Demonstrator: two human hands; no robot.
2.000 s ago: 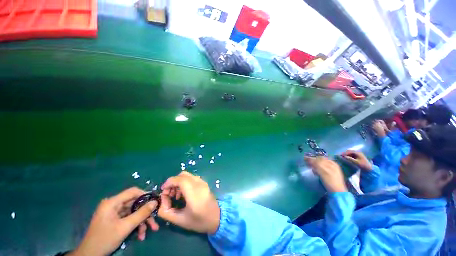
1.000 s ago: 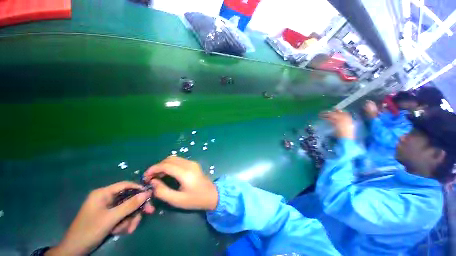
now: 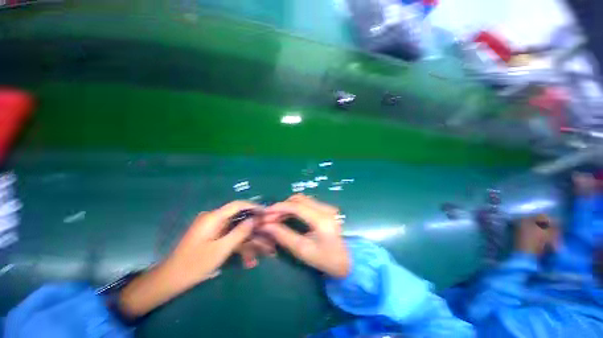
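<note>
The frame is blurred by motion. My left hand [image 3: 215,236], with a dark band at the wrist, holds a small round black unit [image 3: 243,216] between thumb and fingers, mostly covered by them. My right hand [image 3: 307,231] meets it from the right, thumb and fingertips pinched together at the unit's edge; whether they hold a small part cannot be seen. Small white plastic chips [image 3: 305,185] lie scattered on the dark green worktop [image 3: 291,297] just beyond my hands.
Black units [image 3: 344,99] sit on the green belt [image 3: 198,122]. A bagged dark bundle [image 3: 390,30] lies on the far ledge. A red tray edge [image 3: 12,117] and a white heap [image 3: 8,211] are at left. A neighbour's hand [image 3: 537,234] and dark parts [image 3: 490,224] are at right.
The view has swung left, so the hands and belt units appear further right. The white heap and my left sleeve have come into view. Both hands stay together at the black unit.
</note>
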